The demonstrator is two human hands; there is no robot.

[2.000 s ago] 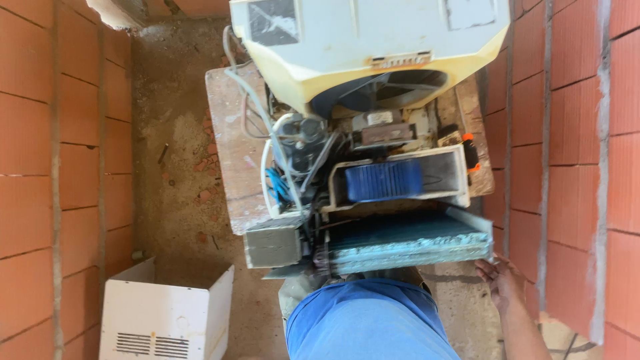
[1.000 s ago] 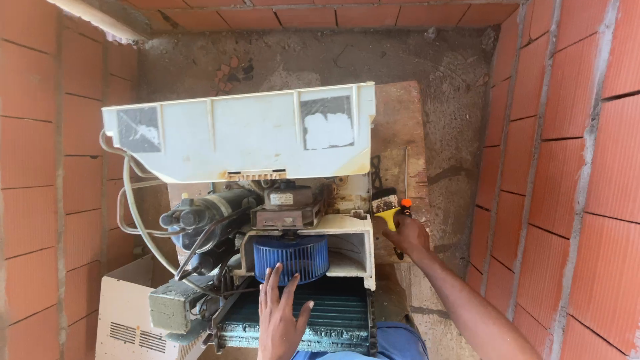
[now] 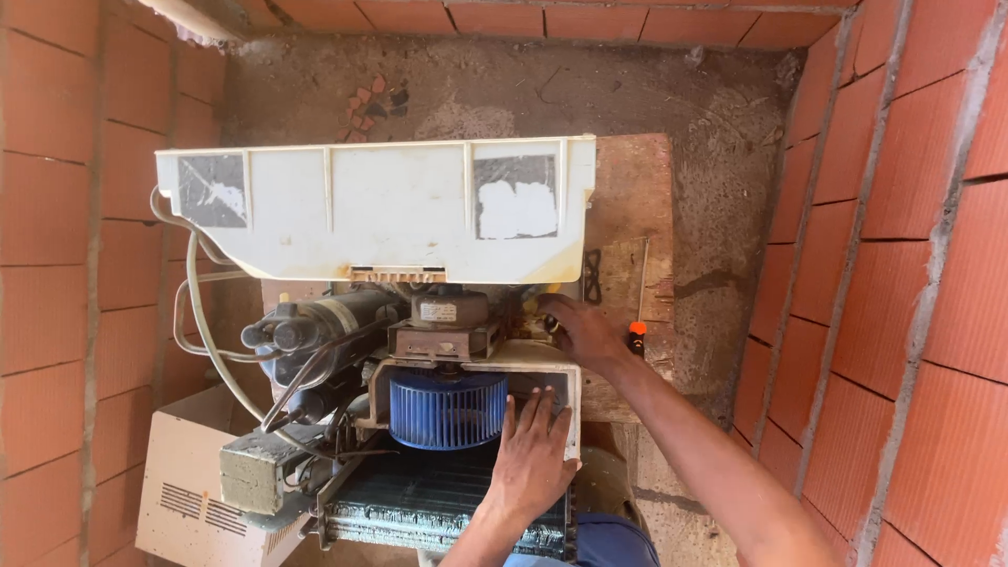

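Observation:
My left hand [image 3: 531, 449] lies palm down with fingers spread, its fingertips at the right side of the blue blower wheel [image 3: 449, 409] and on the blower housing [image 3: 573, 394]. My right hand [image 3: 579, 331] reaches to the gap beneath the white plastic casing [image 3: 378, 209], right of the fan motor [image 3: 449, 309]. Its fingers are curled round a yellow-handled tool [image 3: 551, 295], mostly hidden by the hand and the casing. The finned coil [image 3: 441, 504] lies below the wheel, nearest my body.
A screwdriver with an orange and black handle [image 3: 637, 339] lies on the wooden board [image 3: 630, 189]. The compressor [image 3: 315, 323] and bent tubes [image 3: 205, 315] are at the left, above a beige vented cover [image 3: 181, 472]. Brick walls [image 3: 882, 260] stand on both sides; brick shards [image 3: 366, 106] lie behind.
My right hand has moved left with the yellow-handled tool, from beside the screwdriver to the gap by the motor. My left hand has shifted right, from before the blower wheel onto the housing side.

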